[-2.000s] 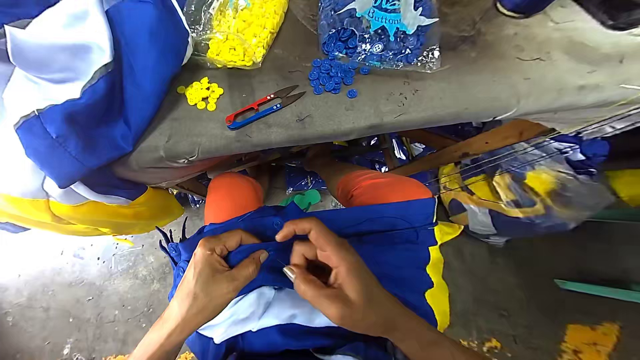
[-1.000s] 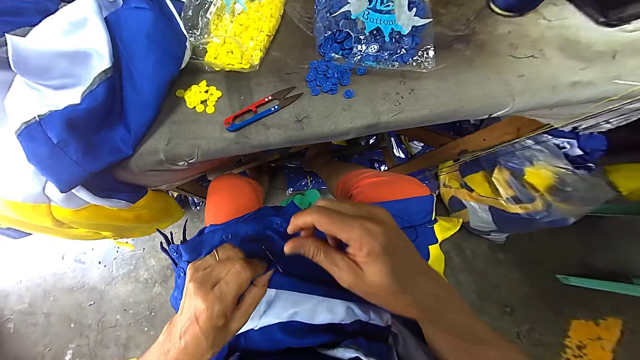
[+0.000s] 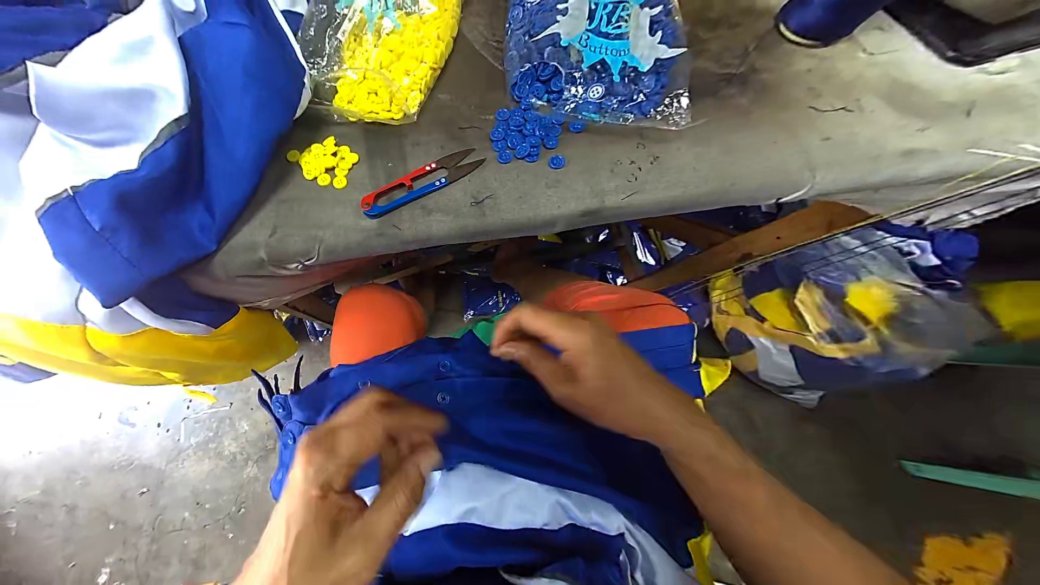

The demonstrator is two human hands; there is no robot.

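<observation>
A blue garment (image 3: 536,431) with a pale band and yellow edging lies over my lap, several blue buttons (image 3: 444,398) on its upper part. My left hand (image 3: 366,471) hovers blurred over the garment's left side, fingers bent; no object shows in it. Above the garment's upper edge is my right hand (image 3: 561,357), thumb and fingertips close together; whether something thin, such as a needle or thread, is pinched there cannot be told. Thread snips (image 3: 422,181) with red and blue handles lie on the cloth-covered table, between loose yellow buttons (image 3: 325,162) and loose blue buttons (image 3: 524,134).
Plastic bags of yellow buttons (image 3: 390,65) and blue buttons (image 3: 597,89) rest on the table (image 3: 731,154). Blue, white and yellow garments (image 3: 162,179) hang over its left end. A clear bag of cloth (image 3: 837,309) is at the right below. Thin strings cross above it.
My hands have moved apart; two seconds ago both were close together on the garment. My left hand has lifted from the cloth, and more of the blue buttons shows.
</observation>
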